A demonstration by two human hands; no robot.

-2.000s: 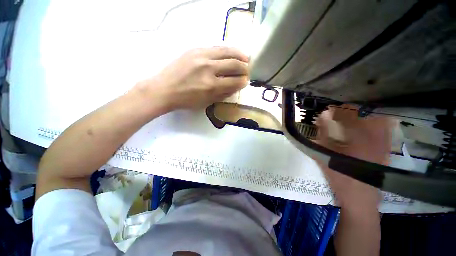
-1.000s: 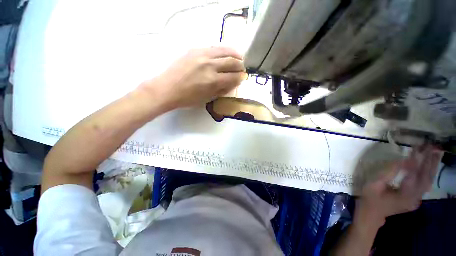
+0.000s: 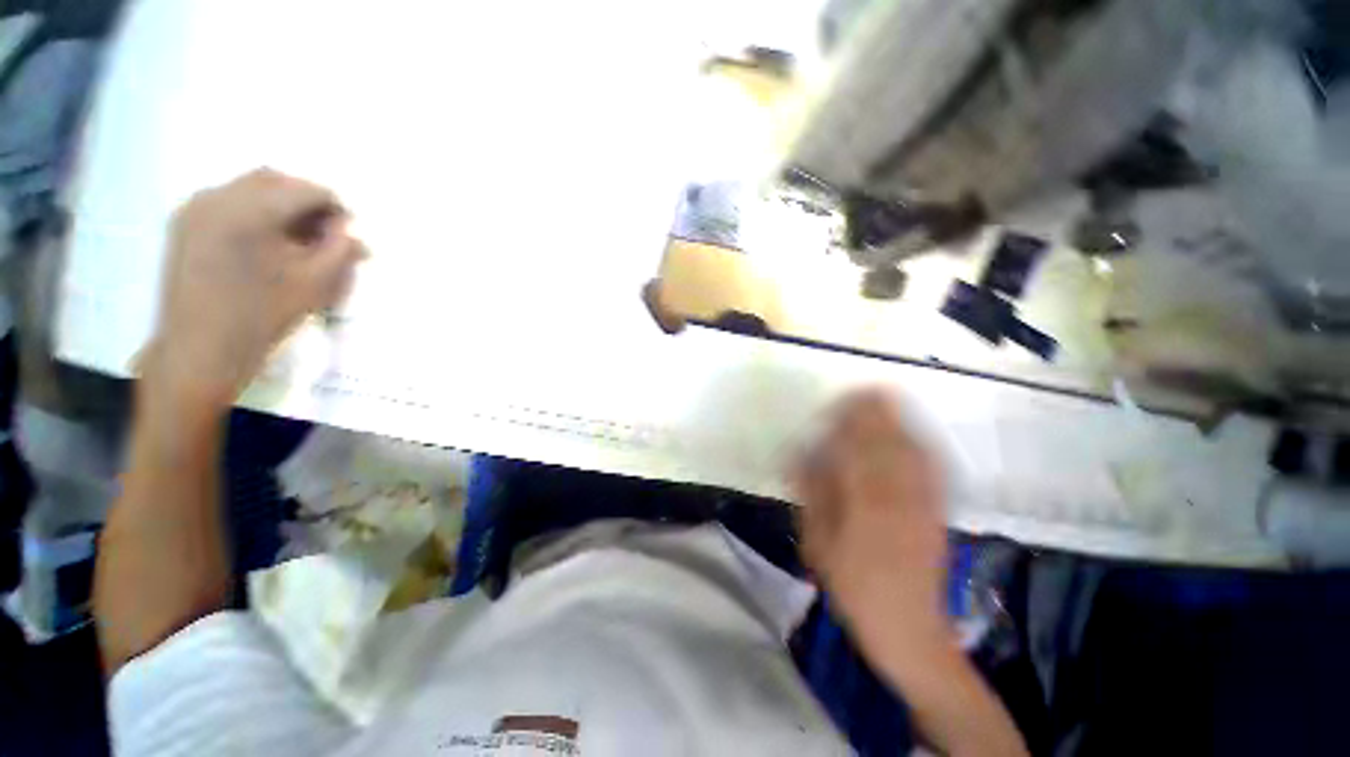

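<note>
My left hand (image 3: pixel 255 281) is over the left part of the white table (image 3: pixel 489 296), its fingers curled. Glare hides whether it holds pale cloth. My right hand (image 3: pixel 874 481) is blurred at the table's front edge, left of the dark labels; its grip cannot be told. The sewing machine head (image 3: pixel 948 111) is at the upper right, blurred. Below its left side are a shiny metal plate (image 3: pixel 708 215) and a tan cut-out area (image 3: pixel 726 281). Several small dark labels (image 3: pixel 999 318) lie on the bed right of the needle area. No fabric panel can be made out against the white.
A printed ruler (image 3: pixel 504 414) runs along the table's front edge. Pale cloth (image 3: pixel 333 592) is heaped below the table at left, beside a blue crate (image 3: pixel 477 525). A white cylinder (image 3: pixel 1310 518) is at the far right. Grey cloth is at the left edge.
My left hand has moved away from the needle area to the far left. My right hand has moved left from the machine's right end. The view has shifted, showing the plate and labels more openly.
</note>
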